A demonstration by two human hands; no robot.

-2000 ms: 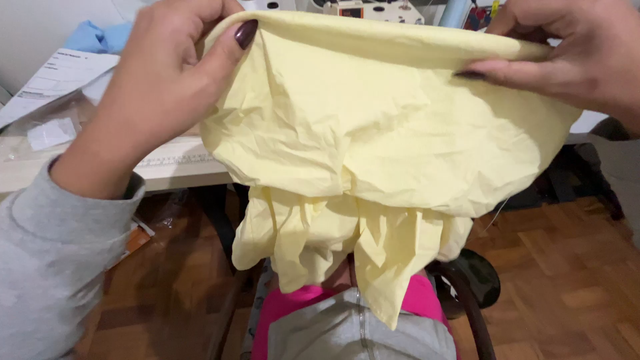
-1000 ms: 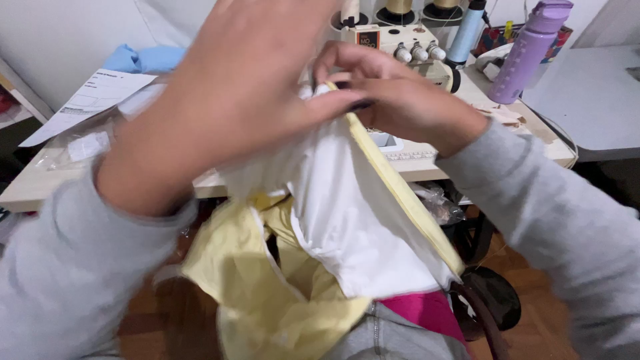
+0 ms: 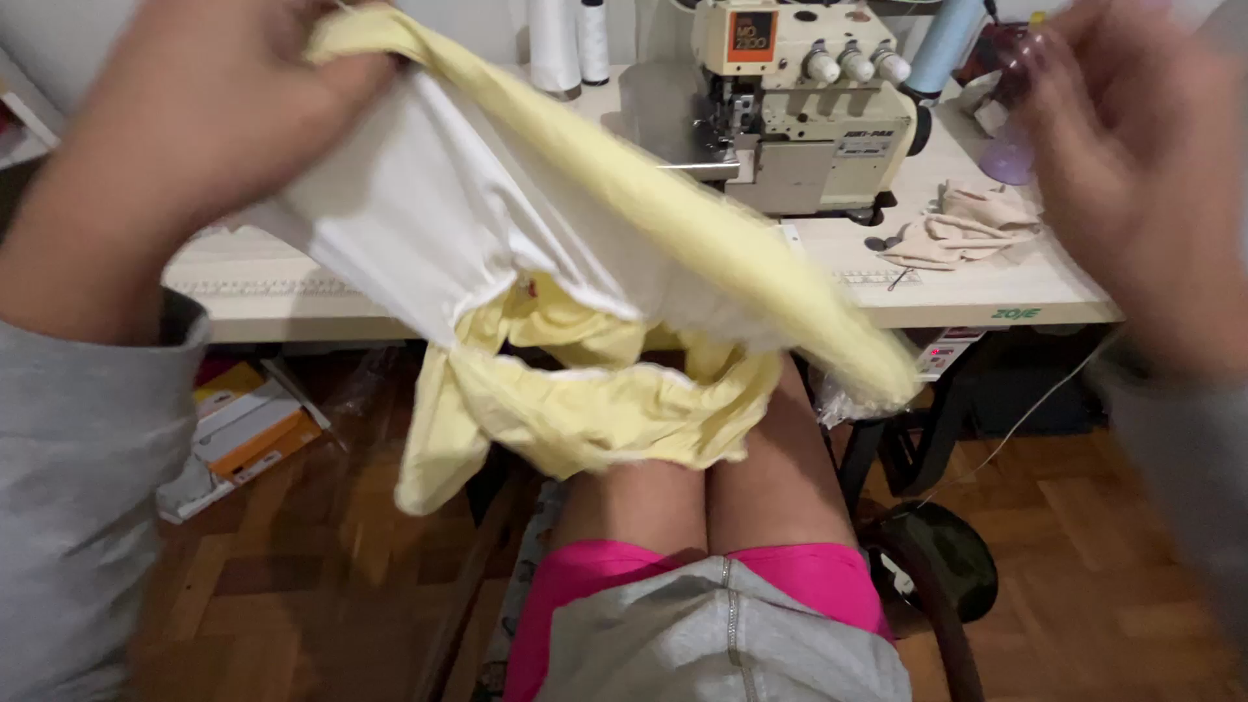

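At the upper left, my left hand (image 3: 229, 127) grips one end of a yellow fabric garment (image 3: 624, 405) with a white lining. The garment hangs down across the middle over my lap, its yellow folded edge slanting to the lower right and blurred there. Gathered yellow cloth surrounds an opening at its bottom. My right hand (image 3: 1121, 156) is raised at the upper right, away from the garment and blurred, with its thumb and a finger close together; whether anything thin is between them cannot be told. An overlock sewing machine (image 3: 829, 127) stands behind the garment.
The sewing table (image 3: 1033, 283) bears a beige cloth scrap (image 3: 965, 229), white thread cones (image 3: 554, 49), a blue cylinder (image 3: 941, 49) and a purple bottle (image 3: 1004, 156) partly behind my right hand. An orange and white box (image 3: 253, 429) lies below left. A dark round object (image 3: 941, 561) is at lower right.
The garment, earlier held by both hands with its yellow side showing, now hangs from my left hand with white lining showing. My right hand has let go and moved right.
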